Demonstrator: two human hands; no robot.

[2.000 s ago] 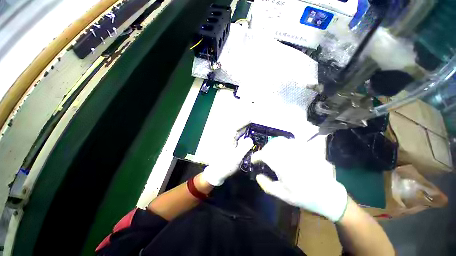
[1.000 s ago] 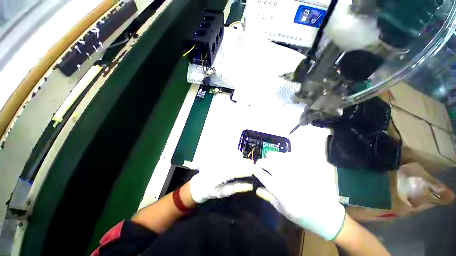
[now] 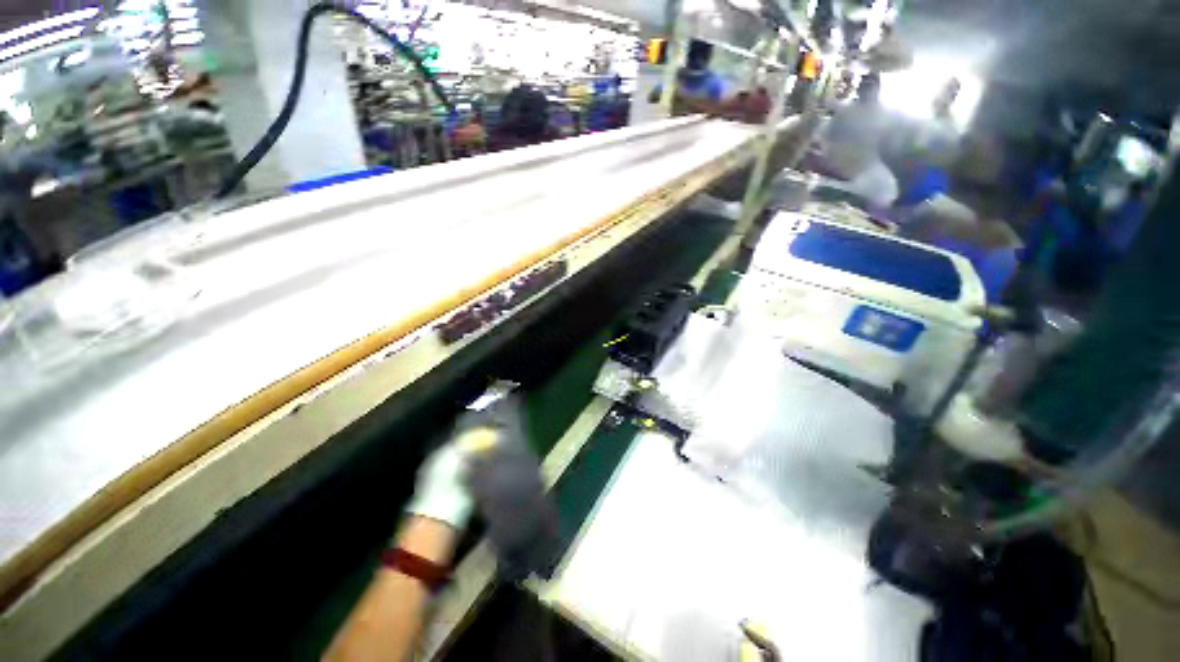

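Observation:
My left hand (image 3: 447, 484), in a white glove with a dark red band at the wrist, holds a dark grey, blocky housing (image 3: 515, 498) over the dark green conveyor. The housing is blurred and seen edge-on or tilted, so its inside does not show. The thumb lies on its upper left part. At the bottom edge, a small yellowish tip, apparently of my right hand (image 3: 760, 639), shows over the white board (image 3: 686, 556). The rest of that hand is cut off or lost in the glare.
The multi-hole black unit (image 3: 654, 326) stands beyond the board, near small wired parts (image 3: 647, 420). A white box with a blue top (image 3: 861, 291) is at the back. The blurred screwdriver (image 3: 951, 517) hangs at right by dark stacked parts (image 3: 1022, 595). People are far off.
The view has swung up and left. My left hand has moved left from the board to the conveyor with the housing in it. My right hand has almost left the picture.

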